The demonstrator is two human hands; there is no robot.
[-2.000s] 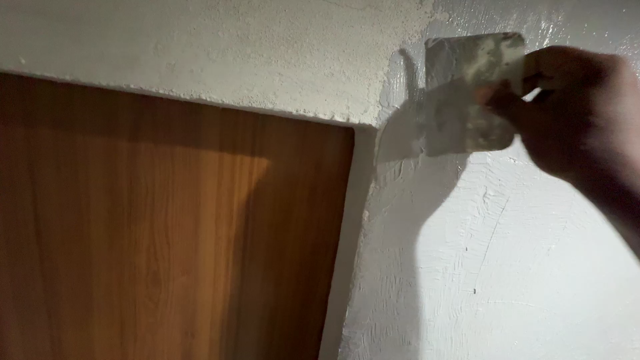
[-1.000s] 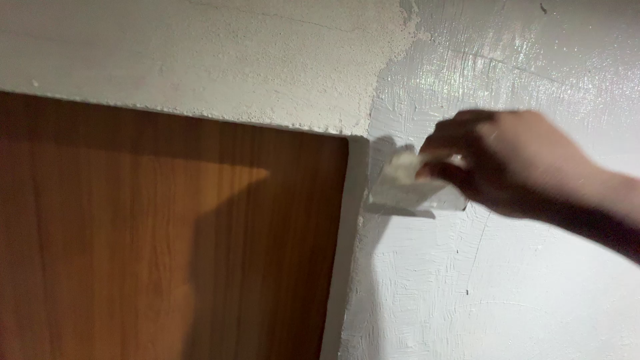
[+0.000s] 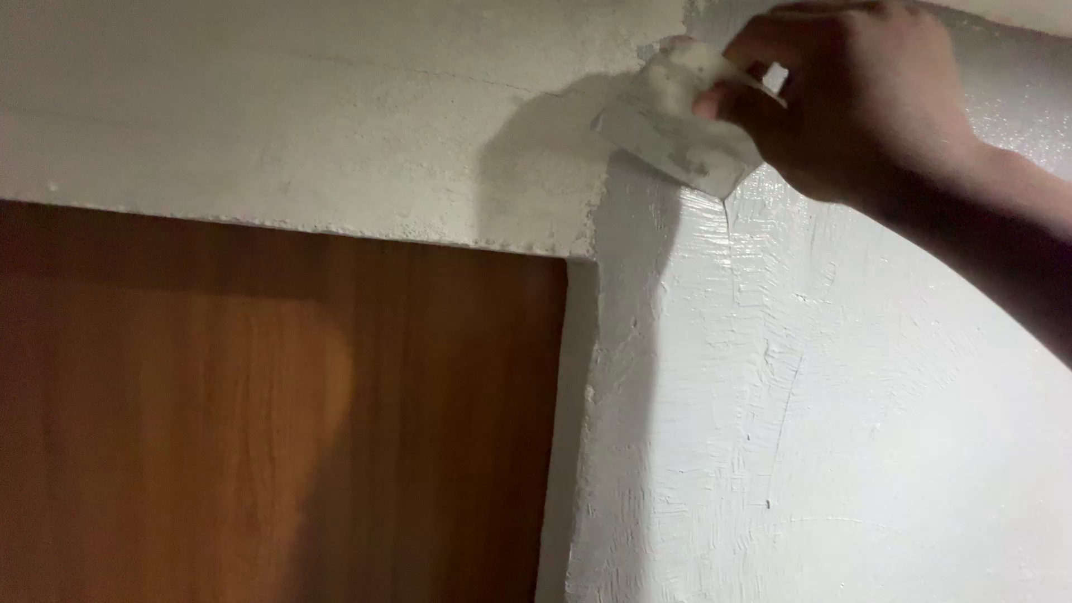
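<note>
My right hand (image 3: 846, 100) reaches in from the right edge and grips a flat, thin putty scraper (image 3: 687, 142) between thumb and fingers. Light paste clings to the scraper's face. Its lower edge lies at or very near the wall, above and right of the opening's top corner. Wet, white wall putty (image 3: 720, 243) with ridged streaks spreads below and right of the blade. To the left, the dry plaster (image 3: 377, 126) is duller and beige, with a thin crack. My left hand is out of view.
A brown wood-grain panel (image 3: 276, 402) fills the recessed opening at lower left. The rough plaster edge (image 3: 584, 419) of the opening runs down its right side. Shadows of the hand and scraper fall on the wall. A darker line crosses the upper right corner.
My right hand, still holding the scraper, has moved up from beside the opening's top corner, where it was one second ago, to the wall above it.
</note>
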